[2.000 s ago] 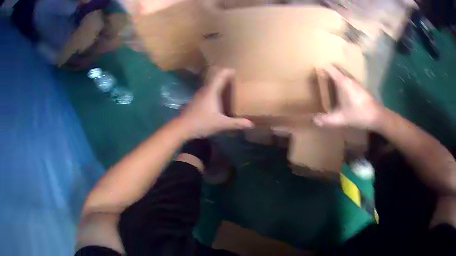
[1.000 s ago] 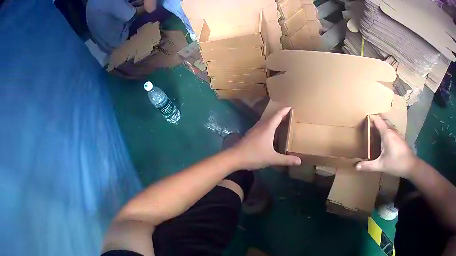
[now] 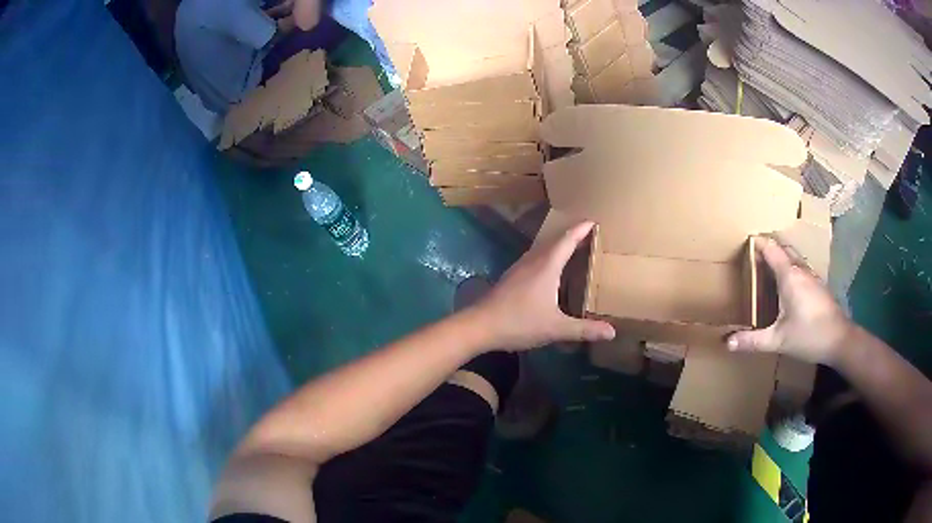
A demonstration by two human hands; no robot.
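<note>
A formed box (image 3: pixel 669 290) of brown cardboard is held in front of me, with its side walls and front wall upright. Its lid (image 3: pixel 674 174) stands open behind, with rounded ears at both ends. My left hand (image 3: pixel 542 291) is around the box's left side wall, thumb at the front wall. My right hand (image 3: pixel 802 306) is around the right side wall in the same way. The work pile of blanks (image 3: pixel 724 393) lies under the box, and its flaps show in front. The box hides much of the pile.
A stack of formed boxes (image 3: pixel 480 138) stands beyond, left of the lid. Bundled blanks (image 3: pixel 818 82) are at the upper right. A water bottle (image 3: pixel 332 215) lies on the green floor (image 3: pixel 347 317). A blue sheet (image 3: pixel 112 286) is at left. Another person (image 3: pixel 220 51) is at the upper left.
Since the blurred first frame, the view has shifted and the box appears farther right and lower. Both hands keep their hold on it. Since one second ago, almost nothing has moved.
</note>
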